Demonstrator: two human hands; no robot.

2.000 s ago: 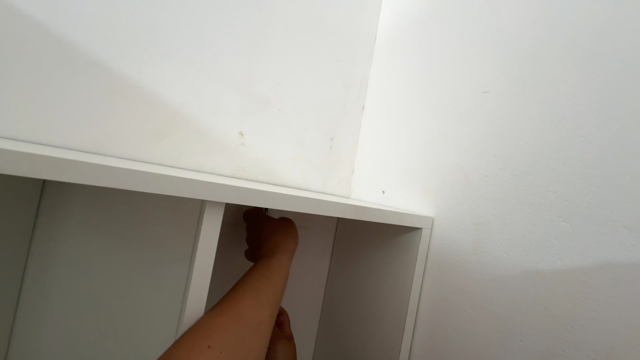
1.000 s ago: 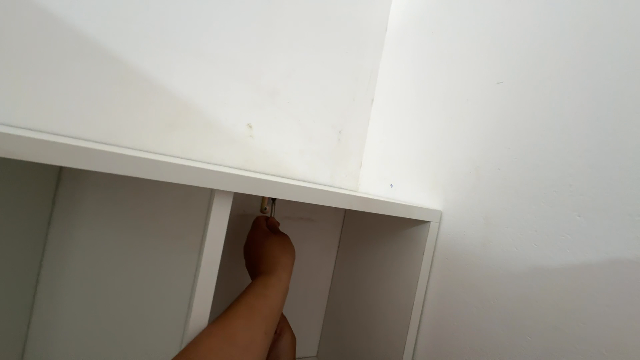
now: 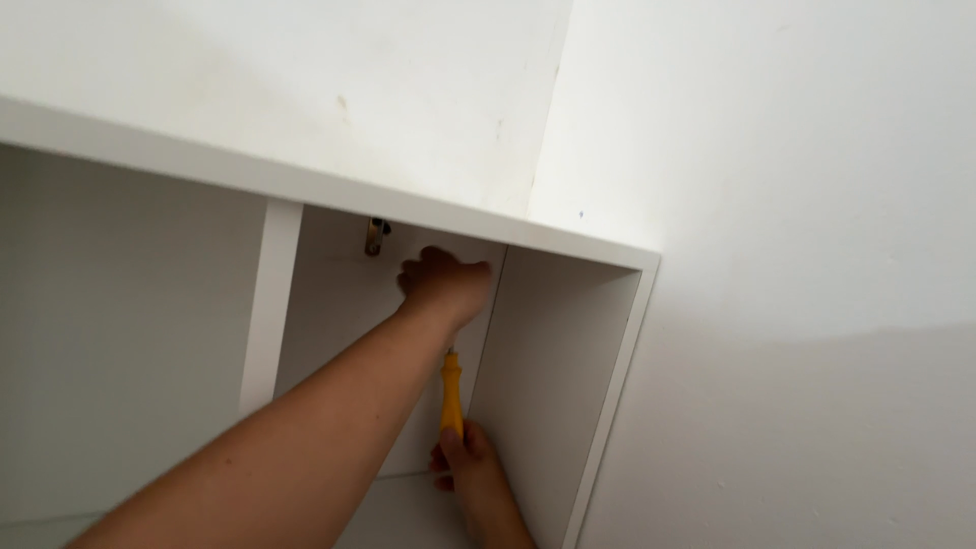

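A small metal bracket (image 3: 374,238) is fixed to the back panel of the white cabinet, close under its top board. To the right of it and a little lower, my left hand (image 3: 444,282) is raised with curled, blurred fingers; whether anything is in them cannot be told. Lower down in the same compartment, my right hand (image 3: 463,457) grips the yellow handle of a screwdriver (image 3: 452,393), which points upward. Its shaft passes out of sight behind my left wrist.
The cabinet's top board (image 3: 328,184) runs across above both arms. An upright divider (image 3: 273,305) stands left of the compartment, a side panel (image 3: 557,366) to the right. A white wall (image 3: 801,229) adjoins the cabinet at the right.
My left hand has left the bracket and moved right, so the bracket shows fully. My right hand and the yellow screwdriver handle have come into sight. The view is closer.
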